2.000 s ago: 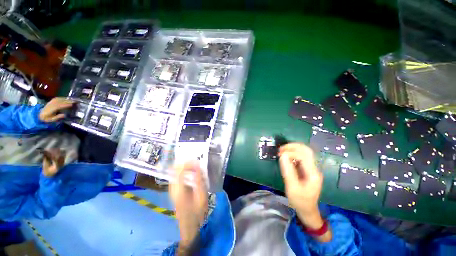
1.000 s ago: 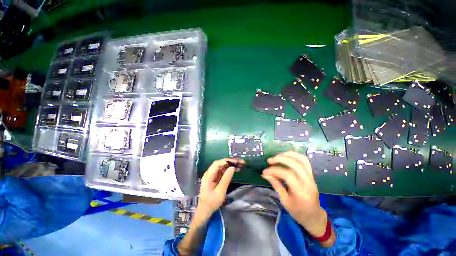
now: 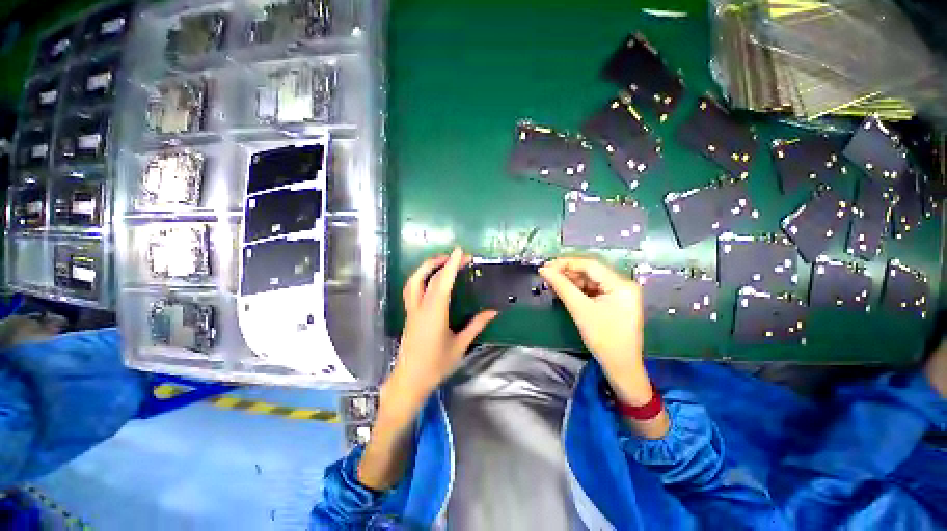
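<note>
A circuit board (image 3: 509, 285) lies on the green mat in front of me, its face covered by a black film with small spots along the upper edge. My left hand (image 3: 428, 311) is at its left end, fingertips at the upper left corner and thumb apart below. My right hand (image 3: 597, 301) has thumb and forefinger together at its upper right corner. The fingertips hide the corners, and I cannot tell whether either hand grips it. A white sticker sheet (image 3: 282, 316) with black rectangles lies on the clear blister tray (image 3: 358, 104) at left.
Several finished boards with film (image 3: 763, 259) are spread at right. Flat tan sheets in clear plastic (image 3: 810, 62) lie upper right. A second blister tray (image 3: 62, 249) stands far left. A small tray (image 3: 359, 407) shows below the bench edge. Blue sleeves of other people show at both sides.
The view has shifted right and down. The black piece between my hands now lies over the board. Both hands have moved onto its ends, and the sticker sheet still shows three black rectangles.
</note>
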